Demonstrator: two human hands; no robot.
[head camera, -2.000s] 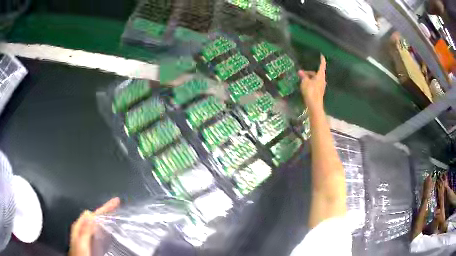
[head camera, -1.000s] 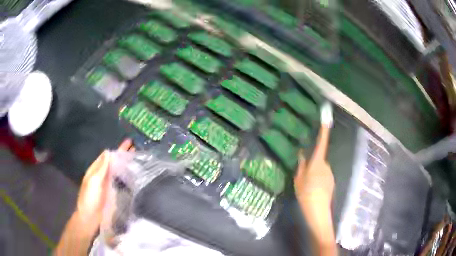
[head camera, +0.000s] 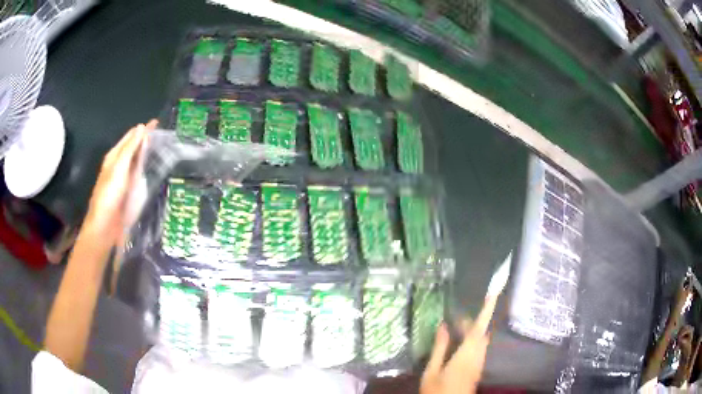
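Note:
A clear, shiny tray (head camera: 302, 175) of green circuit boards lies square in front of me in four rows. Boards in the nearest row (head camera: 285, 327) show strong white glare. Two boards at the far left look greyish on top (head camera: 206, 63). My left hand (head camera: 115, 185) is at the tray's left side, closed on crinkled clear plastic film (head camera: 208, 154) that stretches over the left part of the tray. My right hand (head camera: 462, 350) is beside the near right corner, thumb and index finger apart. A slim white pointed thing (head camera: 500, 278) shows at the index fingertip; whether it is held is unclear.
A pale gridded stack (head camera: 548, 254) in clear wrap lies at the right, beside dark wrapped material (head camera: 616, 269). A green strip with a pale edge (head camera: 477, 108) crosses behind. A white fan grille (head camera: 17, 77) and disc base (head camera: 35, 151) stand left. Another person's arm shows far right.
The view has turned, and the tray now appears upright instead of slanted. My left hand still holds the film, now drawn across the tray's left part. My right hand has moved to the near right corner.

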